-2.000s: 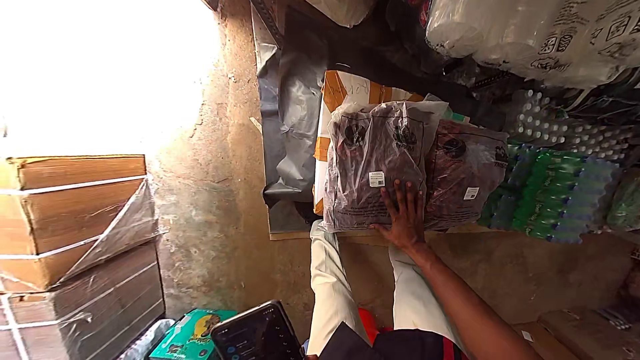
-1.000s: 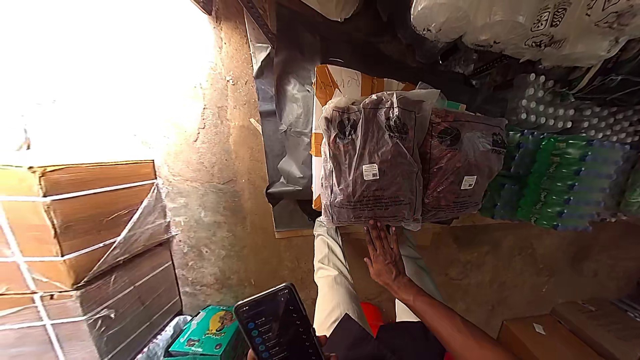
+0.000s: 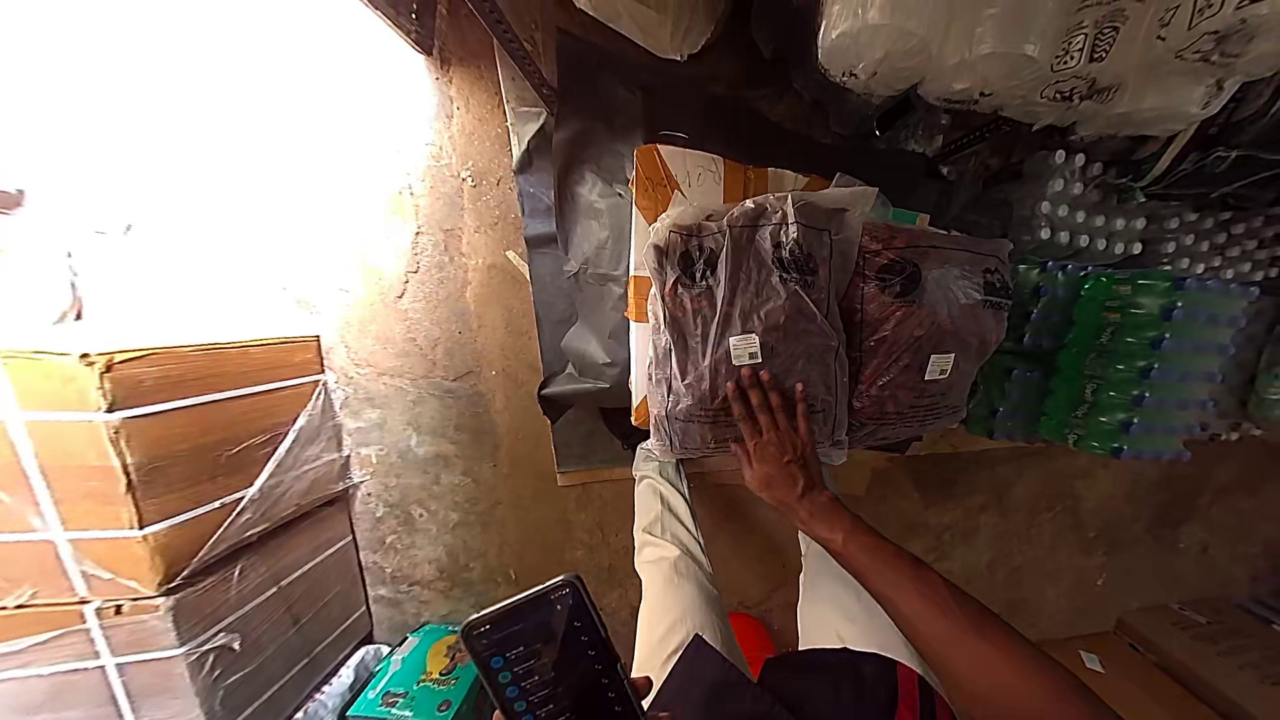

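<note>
A clear plastic bag with dark folded fabric inside lies on a taped white box in front of me. My right hand rests palm down on the bag's lower part, fingers spread just below its white label. A second bag of reddish-brown fabric lies against it on the right. At the lower edge, my left hand is mostly hidden behind a smartphone that it holds, with the lit screen facing up.
Strapped cardboard cartons are stacked at left, with a green package near them. Packs of green bottles stand at right. Plastic-wrapped goods sit at the upper right. More cardboard boxes are at the lower right.
My right hand lay on the bag two seconds ago, drew back to its lower edge one second ago, and is on its lower part again. The phone has come further into view since the first frame.
</note>
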